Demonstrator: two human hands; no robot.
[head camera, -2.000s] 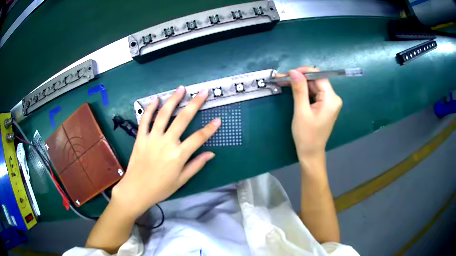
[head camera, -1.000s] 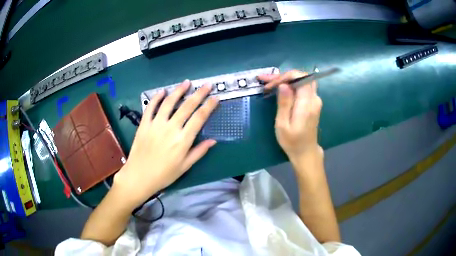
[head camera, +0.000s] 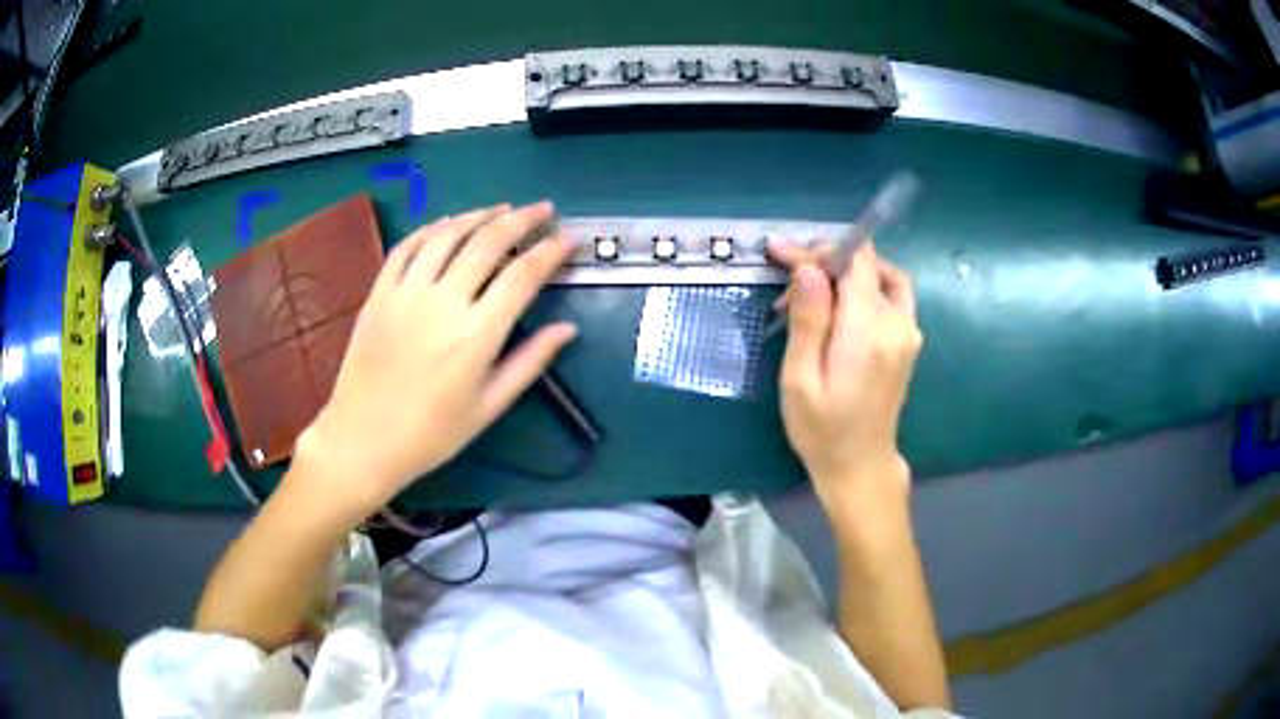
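Note:
A grey bar module lies lengthwise on the green bench, with several cells in a row; three between my hands show white centres. My left hand rests with spread fingers over the bar's left end, which it hides. My right hand is at the bar's right end, fingers pinched on a slim tweezers-like tool, blurred, its upper end pointing up and right. A clear sheet with a grid of tiny dots lies just below the bar, between my hands.
A brown-red square pad lies left, beside a blue box with yellow front and cables. A black pen-shaped tool lies near my left hand. Far side: a celled bar on a dark block, another grey bar. Right: black perforated strip.
The view has turned, so bench things sit further right. The dotted sheet, earlier partly under my left fingers, is now clear of them. The tool in my right hand points more upward. The black pen-shaped tool shows.

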